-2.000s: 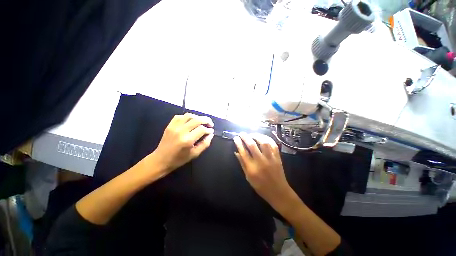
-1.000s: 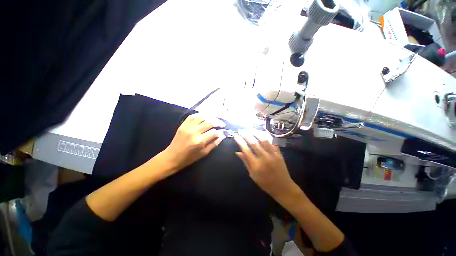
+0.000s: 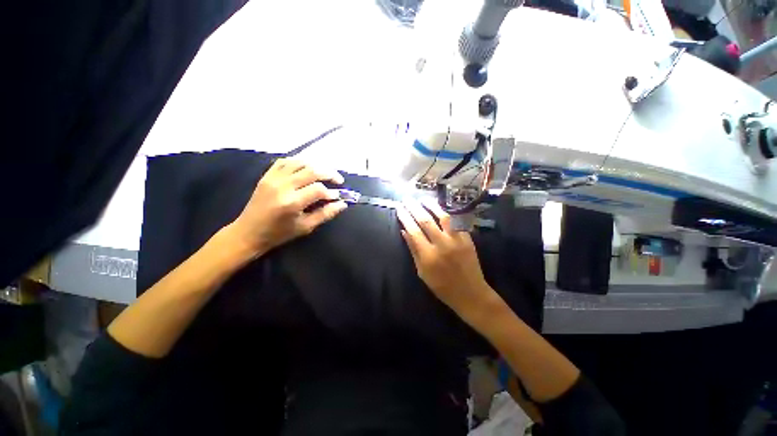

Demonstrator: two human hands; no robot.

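A black garment panel lies across the table's front and hangs into the lap. A thin grey shiny strip runs along it between my hands. My left hand pinches the cloth and strip at the strip's left end. My right hand rests on the panel, fingertips at the strip's right end, close left of the presser foot. The needle itself cannot be made out in the glare.
The white sewing machine head stands at the right. A black rectangle and a small parts tray lie on the bed's right. A large black garment pile fills the upper left.
The panel has shifted left and its right edge now lies clear of the black rectangle. My left hand has moved left, away from my right hand. The machine appears further left in view.
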